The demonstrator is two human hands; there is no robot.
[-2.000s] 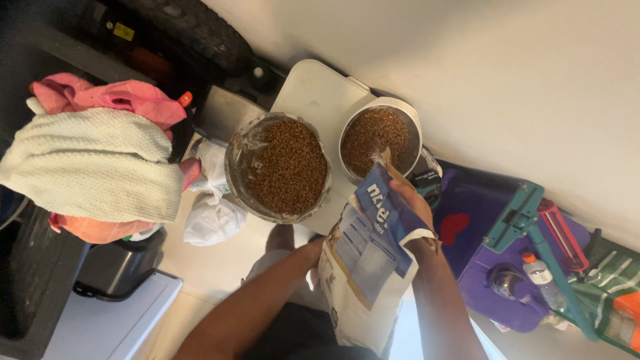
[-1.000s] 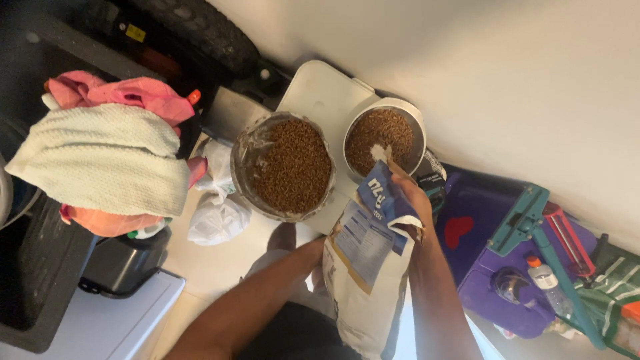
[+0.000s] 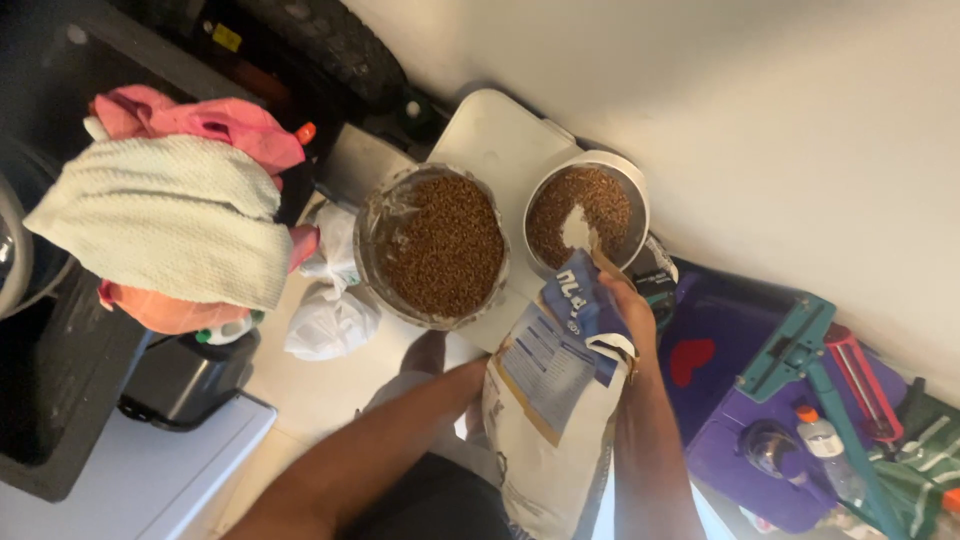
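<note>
My right hand (image 3: 626, 300) grips a large printed bag (image 3: 551, 420) near its torn mouth. My left hand (image 3: 480, 371) is on the bag's left side, its fingers mostly hidden behind it. The mouth is tipped over a round white container (image 3: 639, 187) holding brown pellets (image 3: 592, 184); a pale patch, powder or fine pieces, lies on them by the mouth. Left of it stands a larger clear bucket (image 3: 364, 262), lined with thin plastic and holding brown pellets (image 3: 457, 247). Both stand on or over a pale lid or flat surface (image 3: 491, 135).
Cloths (image 3: 172, 217) hang by a black sink (image 3: 45, 442) at left. Tied white plastic bags (image 3: 330, 322) lie on the floor beside the bucket. At right are a purple container (image 3: 750, 442), a teal-headed squeegee or mop (image 3: 787, 349) and a bottle (image 3: 829, 450). A wall runs behind.
The pale patch on the pellets in the white container has grown beneath the bag's mouth. Both hands remain on the tilted bag.
</note>
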